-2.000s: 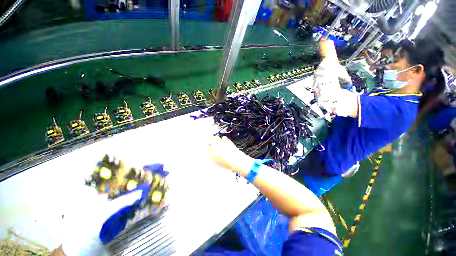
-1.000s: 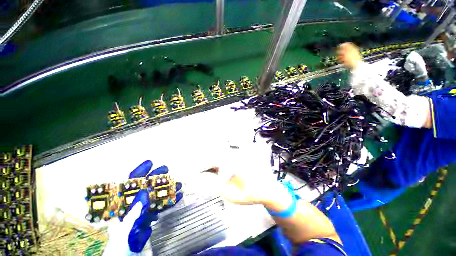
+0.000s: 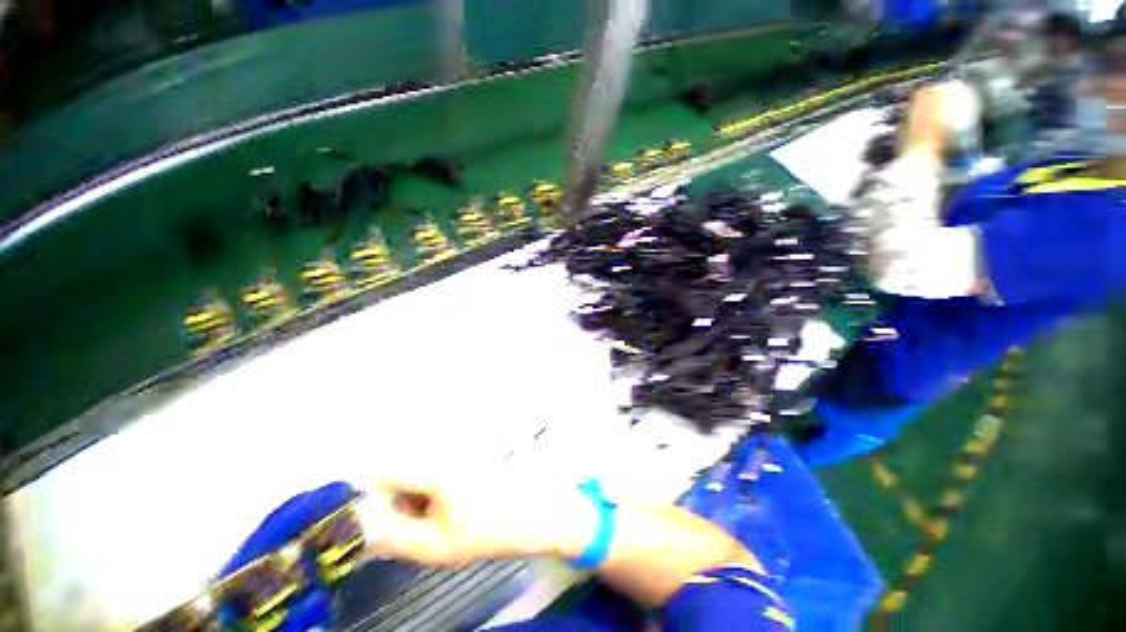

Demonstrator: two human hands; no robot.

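Note:
A populated board panel (image 3: 278, 578) shows at the lower left, tilted and blurred. My left hand (image 3: 287, 531), in a blue-palmed glove, holds it from behind; the hand is partly hidden by the panel. My right hand (image 3: 426, 521), bare with a blue wrist band (image 3: 595, 525), is at the panel's right end, fingers bent. Blur hides whether its fingers grip the board.
Single boards (image 3: 371, 259) stand in a row along the green conveyor (image 3: 124, 309). A heap of black cables (image 3: 716, 309) lies right on the white bench (image 3: 309, 383). A ridged plate (image 3: 432, 599) is at the near edge. A coworker's sleeved arm (image 3: 908, 222) reaches in at right.
My right hand has moved left to the panel's end. The panel has tilted from face-up and sits lower left in view. The camera view has shifted.

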